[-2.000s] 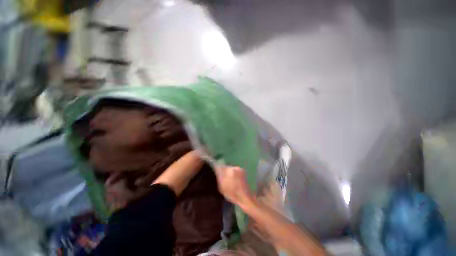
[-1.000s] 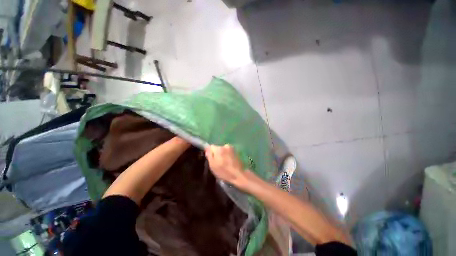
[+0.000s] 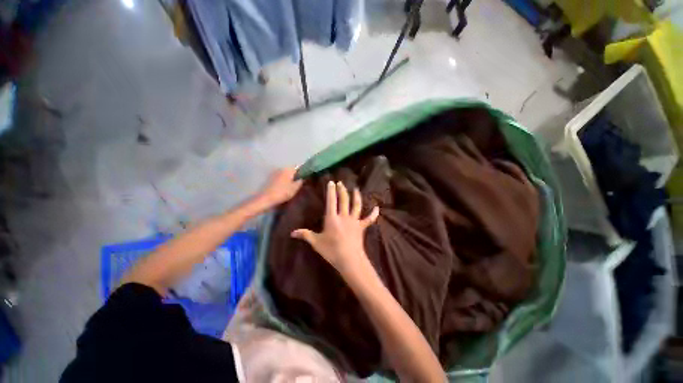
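Observation:
A large green woven sack (image 3: 553, 247) stands open in front of me, filled with dark brown garments (image 3: 479, 202). My left hand (image 3: 283, 187) is at the sack's left rim, its fingers closed over the green edge. My right hand (image 3: 341, 228) lies on top of the brown cloth, palm down with the fingers spread, holding nothing. The lower part of the sack's side is hidden by its rim and contents.
A blue slatted basket (image 3: 241, 262) is on the floor at lower left, partly behind my left arm. White bins (image 3: 573, 142) with dark navy cloth (image 3: 625, 187) stand at right. Light blue-grey garments (image 3: 269, 30) hang above metal rack legs (image 3: 305, 78) at the top. A pink apron (image 3: 277, 357) shows at the bottom.
The view has swung round, bringing the blue basket, rack and white bins into sight. The right hand has left the sack's rim and is now spread on the brown cloth; the left hand now grips the rim.

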